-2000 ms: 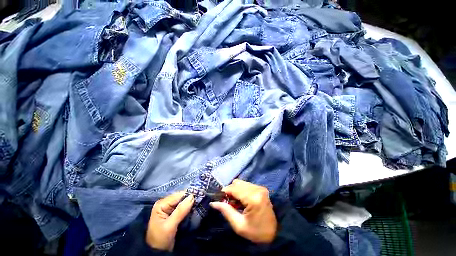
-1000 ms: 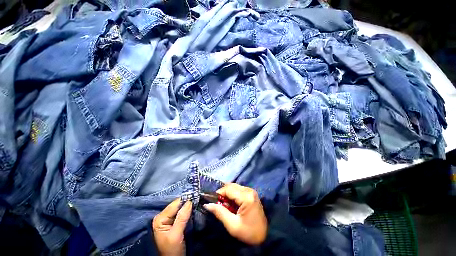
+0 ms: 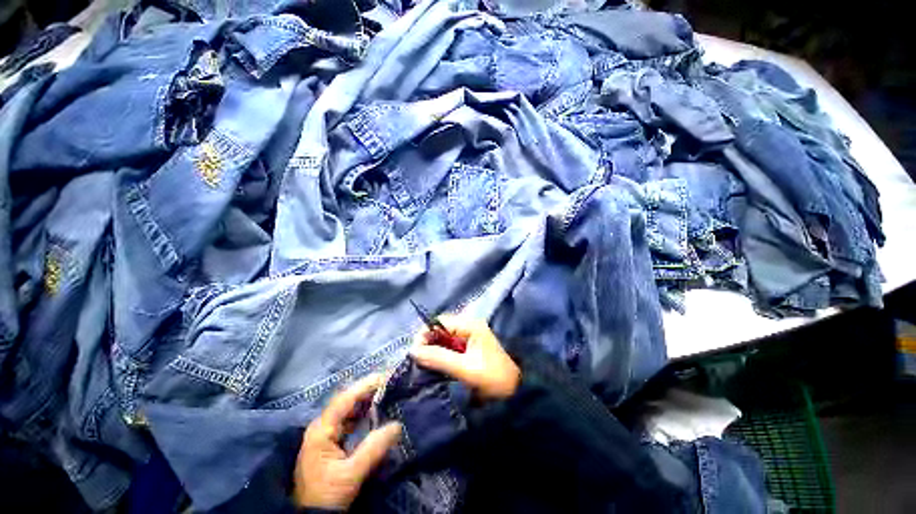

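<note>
The denim garment [image 3: 331, 321] lies spread at the table's near edge, with a stitched pocket panel and a long seam. A darker folded part of denim [image 3: 427, 407] hangs below, between my hands. My left hand [image 3: 336, 452] is at the left edge of this dark part, thumb and fingers on the cloth. My right hand [image 3: 472, 359] holds the thread snips [image 3: 439, 334], red grip with dark pointed blades, tips pointing up and left over the pale cloth. Its fingers also touch the top of the dark part. Whether the blades are apart is unclear.
A large heap of denim garments [image 3: 542, 75] covers much of the white table [image 3: 703, 326]. Yellow-gold embroidery [image 3: 209, 164] shows at left. A green crate [image 3: 788, 442] and a crumpled white cloth [image 3: 693, 417] lie below the table at right.
The stitched strip that stood upright between my hands is turned down, and a dark part of denim shows. My right hand has moved up, snips now clear of the strip. The view has shifted slightly.
</note>
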